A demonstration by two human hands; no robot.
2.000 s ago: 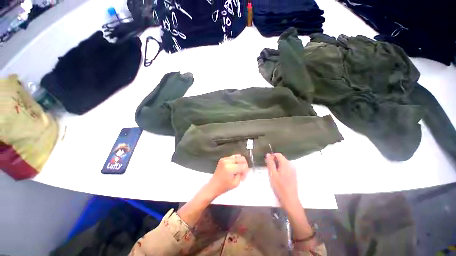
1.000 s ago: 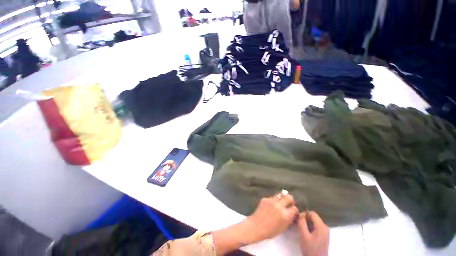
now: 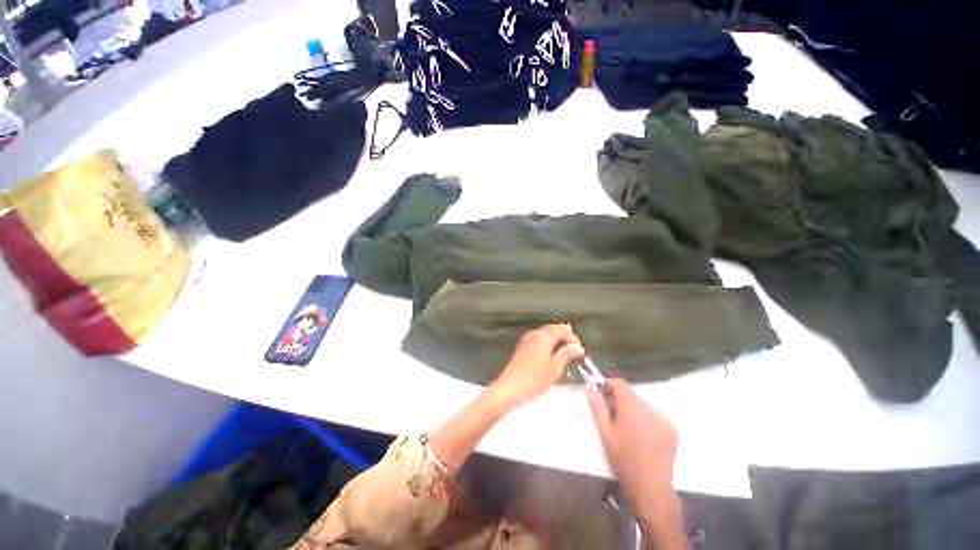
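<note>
An olive-green garment (image 3: 645, 312) lies folded on the white table in front of me, its sleeve (image 3: 400, 231) out to the upper left. My left hand (image 3: 543, 360) pinches the garment near its front edge, with a small pale bit at the fingertips that looks like a label. My right hand (image 3: 634, 435) is shut on silvery thread snips (image 3: 589, 372). Their tips point up and left and reach my left fingers. Most of the snips' handle is hidden in my palm. Loose threads are too small to tell.
A second green garment (image 3: 817, 204) is crumpled at right. A dark phone (image 3: 310, 319) lies left. A yellow and red bag (image 3: 102, 252) stands far left. Black cloth (image 3: 274, 161), a dark pile with white cords (image 3: 484, 64) and folded dark garments (image 3: 672, 70) lie behind. A blue bin (image 3: 231, 435) is below the edge.
The view has swung down again since one second ago. The snips now show between my hands, with their tips at my left fingers. The garment lies much as before.
</note>
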